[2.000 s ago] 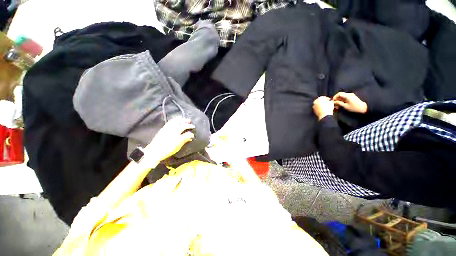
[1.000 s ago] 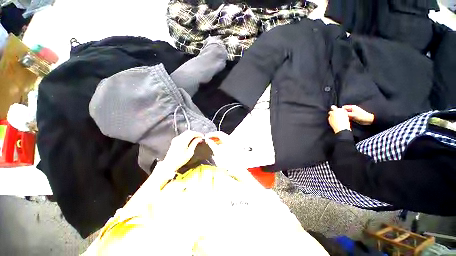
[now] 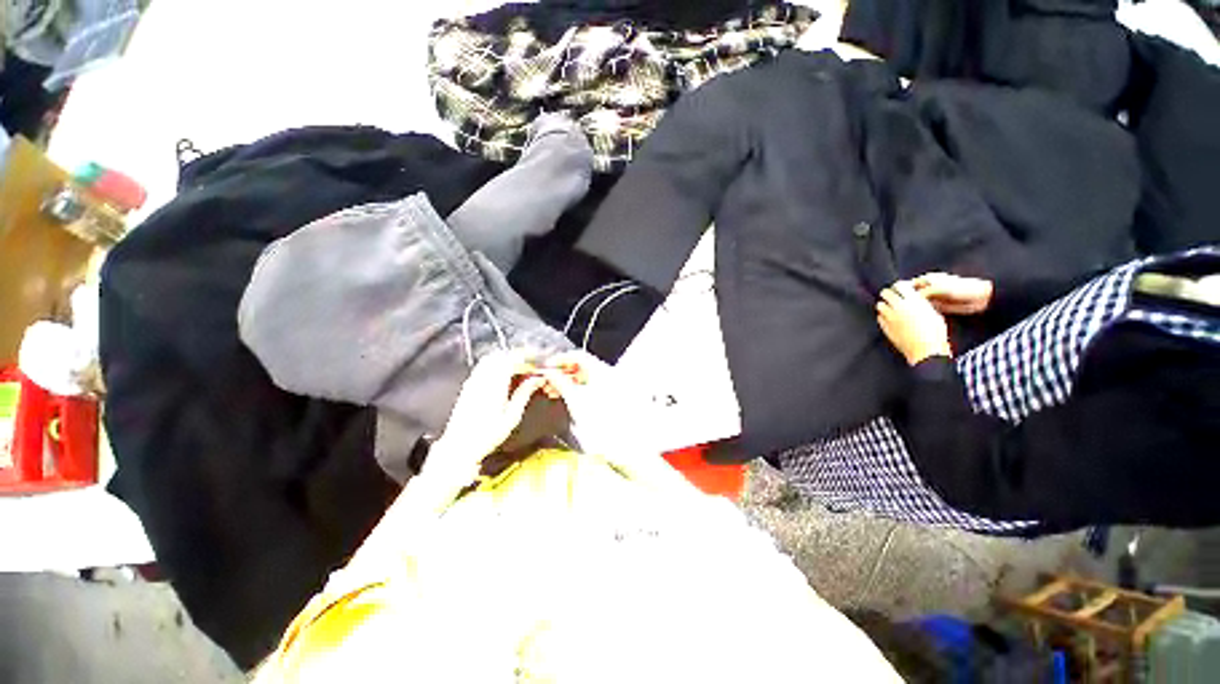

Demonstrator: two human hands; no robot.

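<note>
A grey drawstring garment (image 3: 355, 287) lies on a large black garment (image 3: 228, 388). Its gathered band runs down toward my hands. Thin pale cord (image 3: 484, 321) loops out near the band, and more cord (image 3: 599, 305) curves over black cloth to the right. My left hand (image 3: 498, 394) grips the edge of the grey garment near my body. My right hand (image 3: 578, 381) is beside it, fingertips close together at the same edge; it is overexposed, and what it pinches is not clear.
A coworker's hands (image 3: 923, 314) work on a black jacket (image 3: 803, 267) at right. A plaid garment (image 3: 562, 80) lies at the far side. A red tray (image 3: 54, 434) and cardboard box (image 3: 34, 254) are at left. White paper (image 3: 676, 381) lies beside my right hand.
My left hand has moved from the top of the grey garment down to its near edge, and my right hand has come up beside it. The view has shifted slightly.
</note>
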